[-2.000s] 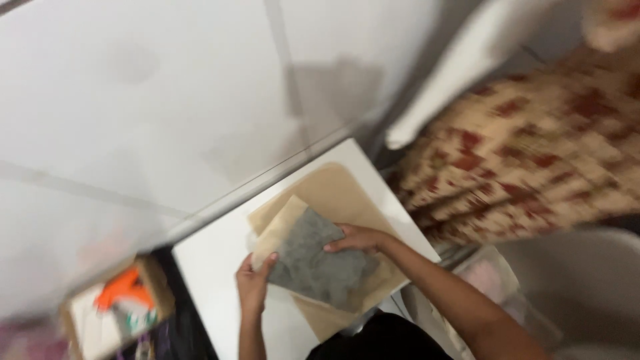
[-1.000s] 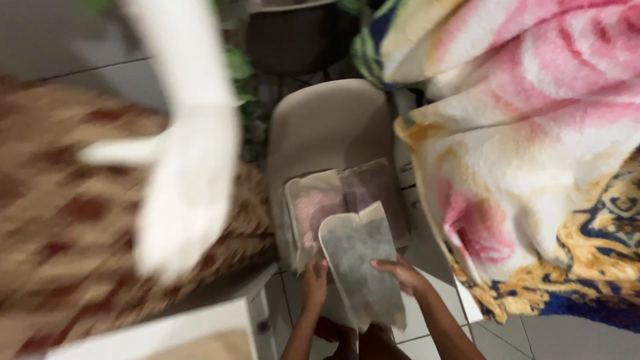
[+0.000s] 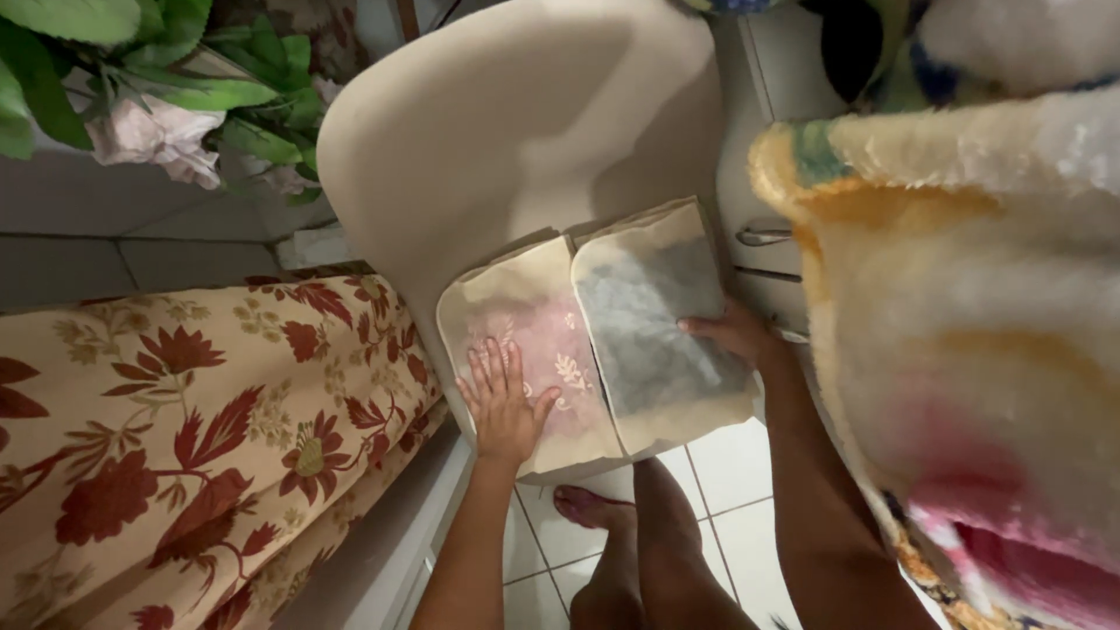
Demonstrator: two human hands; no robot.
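Observation:
Two flat packets of translucent parchment-like paper lie side by side on the seat of a beige plastic chair. My left hand rests flat, fingers spread, on the packet with pink content and pale leaf patterns. The packet with grey content lies to its right, its left edge along the pink one. My right hand is at its right edge, thumb on top; the fingers are hidden.
At left hangs a floral cloth, below artificial flowers with green leaves. A plush blanket hangs close at the right. My legs stand on white floor tiles before the chair.
The grey packet, held in both hands in the earlier frames, now lies on the chair beside the pink one. My left hand has let go of it and lies on the pink packet. The view has turned strongly.

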